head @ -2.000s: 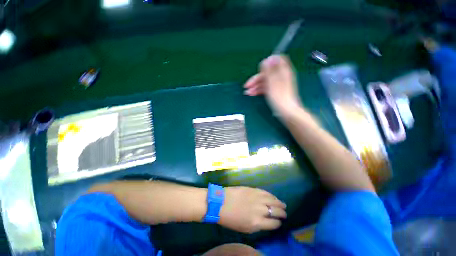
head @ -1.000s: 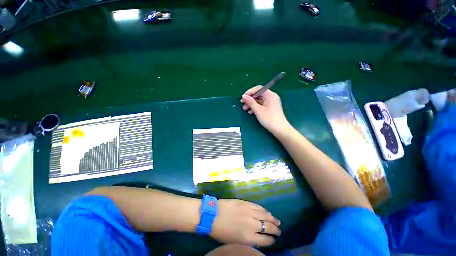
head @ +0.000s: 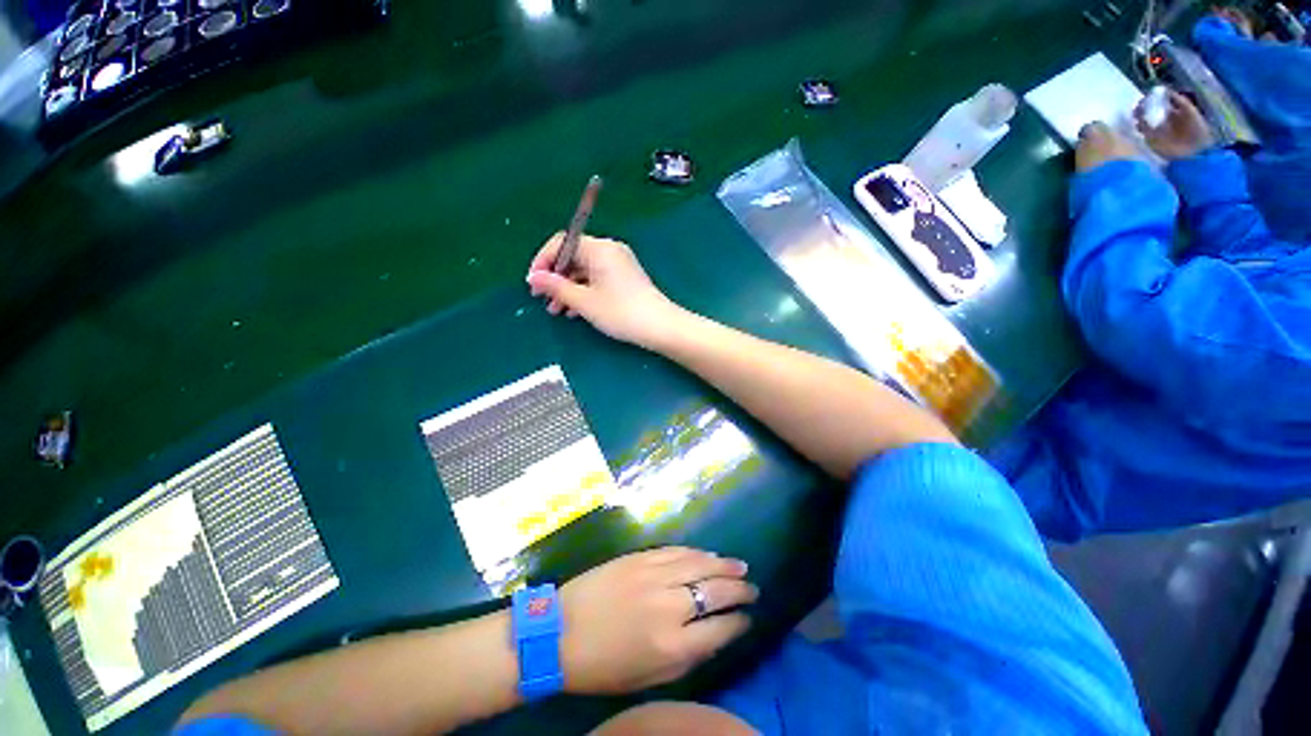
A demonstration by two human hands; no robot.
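My right hand (head: 604, 285) holds dark slim tweezers (head: 580, 224) like a pen, tips pointing up and away. The hand rests near the seam of the green surface. My left hand (head: 654, 618), with a ring and blue wristband, lies palm down at the near edge, with no object seen in it. A small striped adhesive sheet (head: 521, 467) with yellow pieces lies just beyond it. A shiny transparent film (head: 687, 467) lies beside the sheet, above my left hand. A large striped sheet (head: 194, 575) lies at the left.
Small modules (head: 672, 166) lie beyond, others at far left and top. A bagged amber strip (head: 863, 302), phone (head: 925, 233) and translucent bottle (head: 966, 137) lie at right. A black tray with round pockets (head: 158, 36) is far left. A neighbour in blue sleeves (head: 1172, 309) handles a white sheet.
The view has turned to the right, so the tray and neighbour's hands now show. My right hand still holds the tweezers, now more upright. My left hand still lies by the small sheet.
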